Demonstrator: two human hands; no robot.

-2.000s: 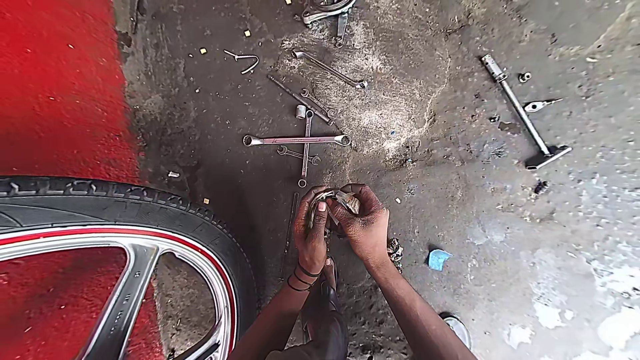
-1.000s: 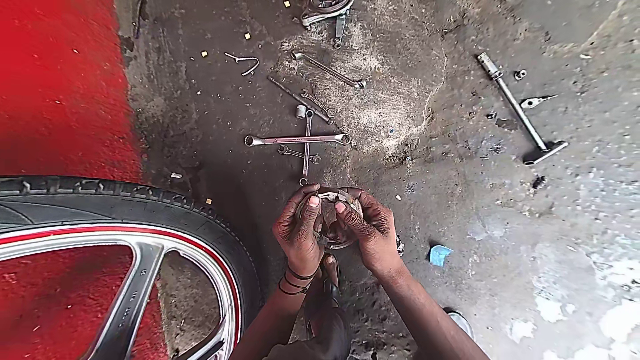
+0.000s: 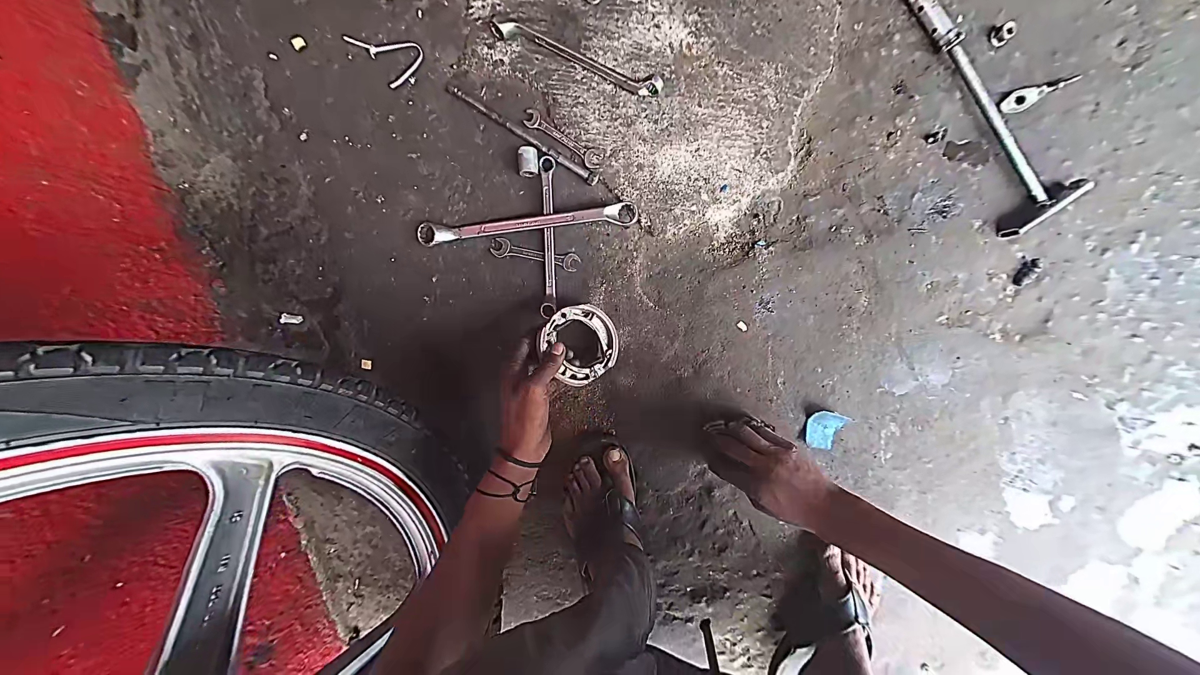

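A round pair of brake shoes [image 3: 609, 349] is held by its left side in my left hand [image 3: 531, 403], the thumb on top. Just above it lies the lower end of an upright ring spanner [image 3: 550, 272]. My right hand [image 3: 769, 464] is well to the right of the shoes, low over the floor, its fingers bent around or against something dark that I cannot make out. A blue scrap [image 3: 825, 429] lies just right of that hand.
A wheel with a tyre [image 3: 309, 394] fills the lower left. Above the shoes lie a large ring spanner [image 3: 525, 225], small open-ended spanners [image 3: 534, 255], a socket [image 3: 528, 161] and a metal rod [image 3: 516, 129]. A T-shaped tool [image 3: 998, 112] lies upper right. My sandalled feet [image 3: 600, 487] are below.
Both hands were together at the brake shoes. The right hand has let go of them and moved right, while the left hand still holds them.
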